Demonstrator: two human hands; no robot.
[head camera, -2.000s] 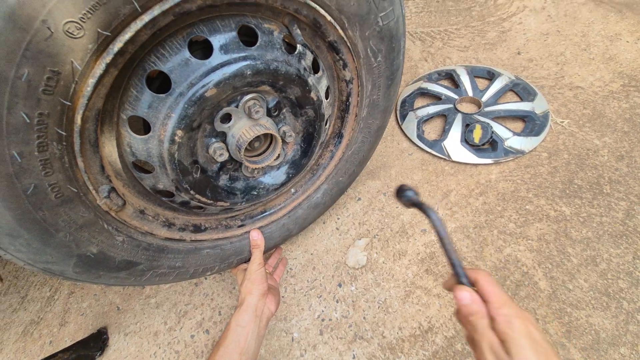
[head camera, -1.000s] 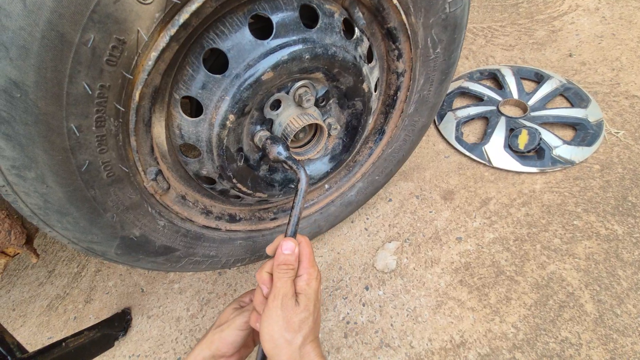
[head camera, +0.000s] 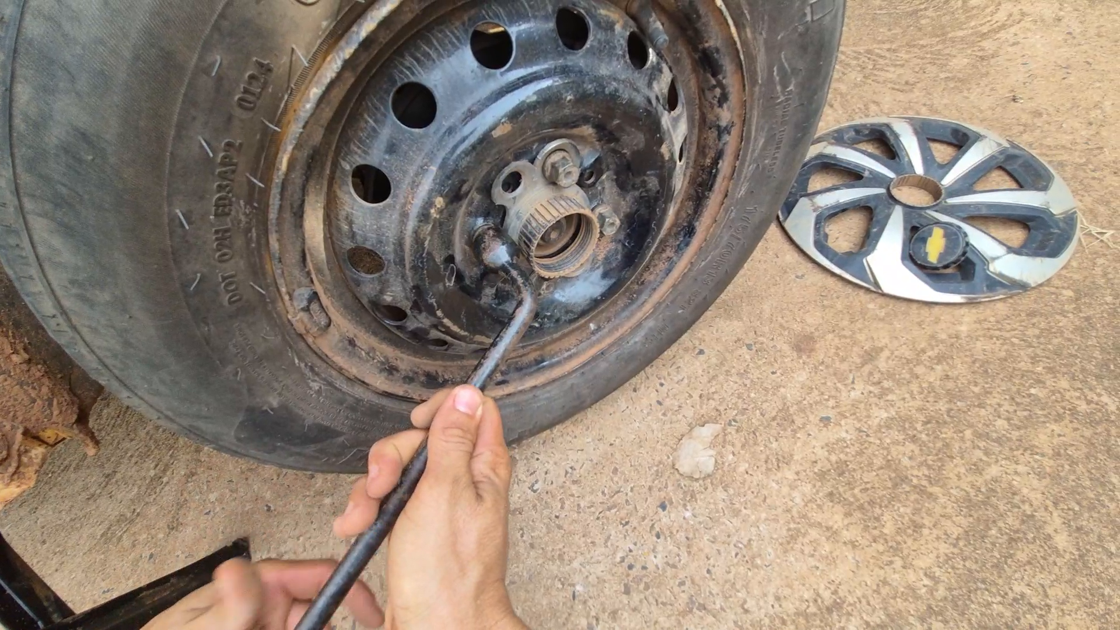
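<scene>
A black steel car wheel (head camera: 411, 157) with a rubber tire (head camera: 114, 219) fills the upper left. The socket end of a bent black lug wrench (head camera: 385, 516) sits over a lug bolt left of the hub, hiding that bolt. Other lug bolts (head camera: 561, 167) show around the toothed hub centre (head camera: 558, 234). My right hand (head camera: 451, 499) grips the wrench shaft, thumb on top. At the bottom edge my left hand (head camera: 280, 595) is blurred beside the lower shaft, fingers apart; its contact with the shaft is unclear.
A silver and black hubcap (head camera: 901, 254) with a round centre cap lies on the concrete ground (head camera: 831, 490) at right. A pale flat patch (head camera: 697, 451) marks the ground. Black metal bars (head camera: 157, 591) stand at lower left, below a rusty part (head camera: 35, 402).
Two seconds ago my left hand was at the tire's lower edge and the wrench was off the wheel. The wrench then went onto the lug bolt. My left hand has since loosened beside the shaft.
</scene>
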